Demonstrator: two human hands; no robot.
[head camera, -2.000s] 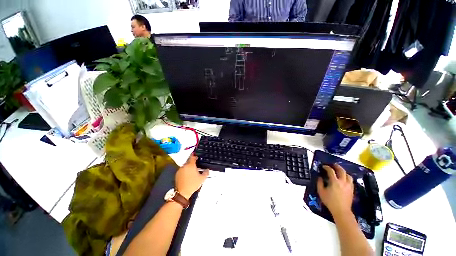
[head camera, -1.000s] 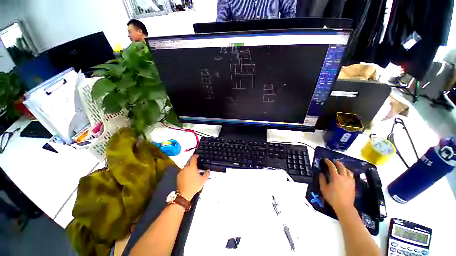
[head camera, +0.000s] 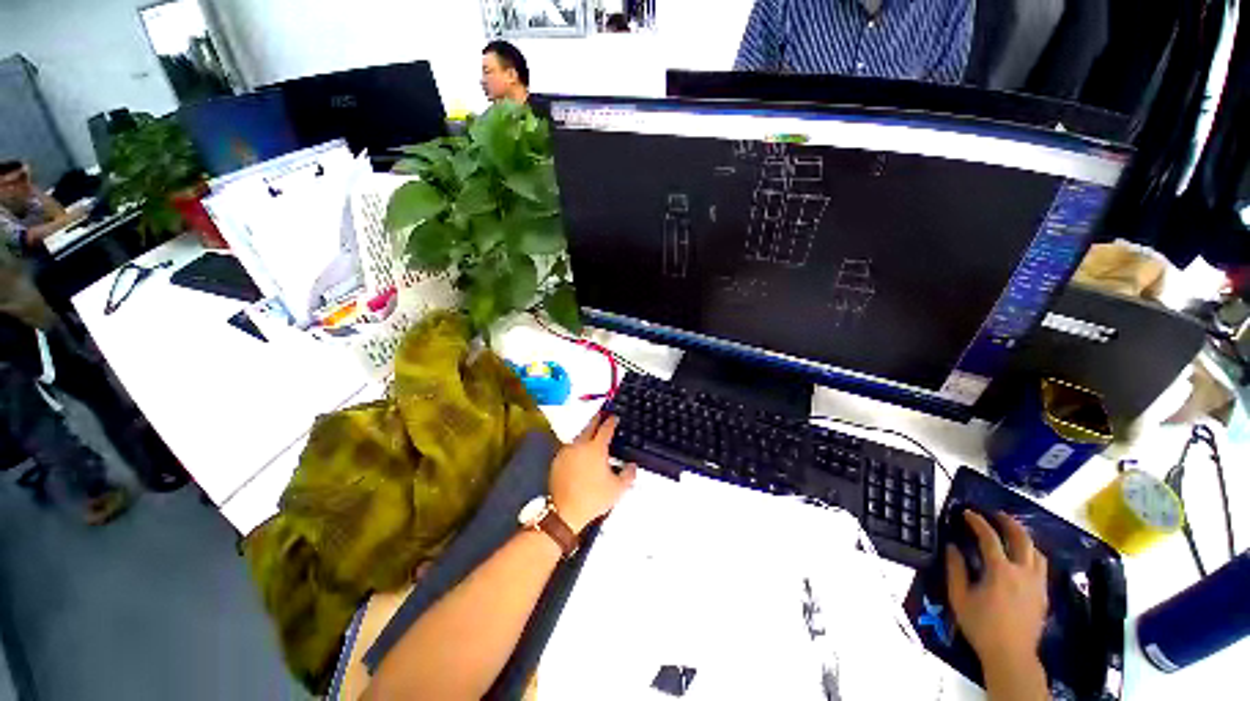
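A large monitor (head camera: 823, 260) shows thin pale outline drawings on a black area, with an icon strip at its right side. My left hand (head camera: 590, 475) rests with its fingers on the left end of the black keyboard (head camera: 768, 445); it holds nothing. My right hand (head camera: 1001, 582) lies over a small dark mouse (head camera: 969, 545) on the black mouse pad (head camera: 1076, 603). White paper sheets (head camera: 727, 575) lie between my forearms, with dark sketched marks and a small dark piece (head camera: 673, 679) on them.
Olive-yellow fabric (head camera: 398, 479) lies left of my forearm. A leafy plant (head camera: 487, 206) and white basket (head camera: 398, 260) stand behind it. A blue tin (head camera: 1049, 436), yellow roll (head camera: 1135, 511) and navy bottle (head camera: 1206, 614) are at the right. People are beyond the desk and at far left.
The view has turned left, so the desk things sit further right and the calculator has left the picture. The drawings on the monitor have changed in size and place. Both hands stay on keyboard and mouse.
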